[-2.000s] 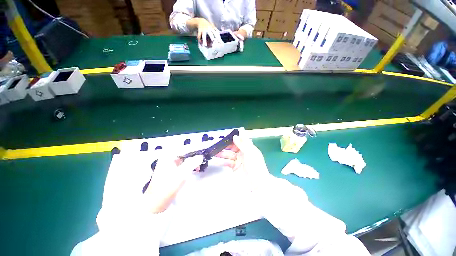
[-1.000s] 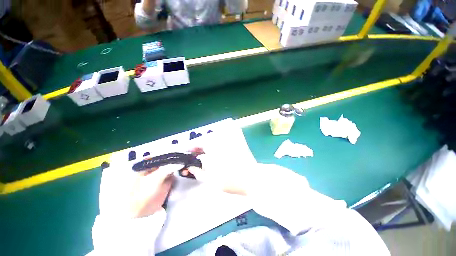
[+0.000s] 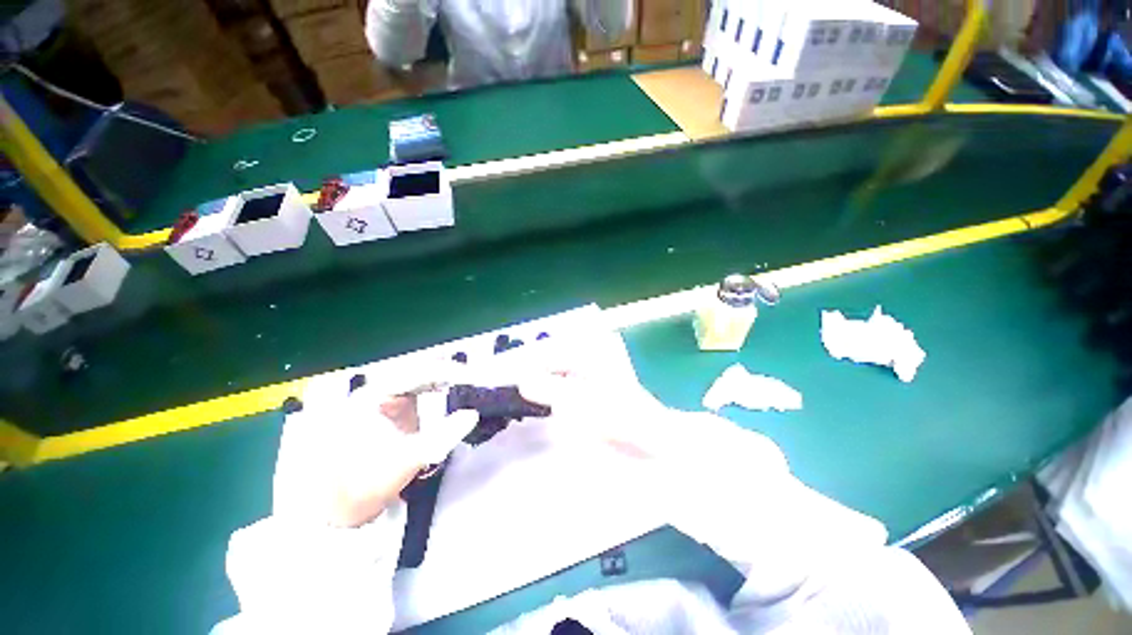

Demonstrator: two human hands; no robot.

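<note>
A black watch (image 3: 494,403) is above the white sheet (image 3: 546,502), with one strap part hanging down towards the near edge. My left hand (image 3: 391,453) is closed on it from the left, with a white wipe or finger cover by the thumb. My right hand (image 3: 590,403) is at the watch's right end, washed out against the white sheet and sleeve; its fingers cannot be made out. Several small dark marks lie along the sheet's far edge.
A yellowish bottle (image 3: 724,325) and crumpled wipes (image 3: 874,340) are right of the sheet. A small dark part (image 3: 613,564) lies at its near edge. Open white boxes (image 3: 420,199) stand beyond the yellow rail. Stacked boxes (image 3: 813,62) and a person (image 3: 509,37) are across the conveyor.
The watch has turned; a strap part that pointed left now hangs downward. My left hand stays on it. The view has shifted slightly, and the person's hands across no longer show as at first.
</note>
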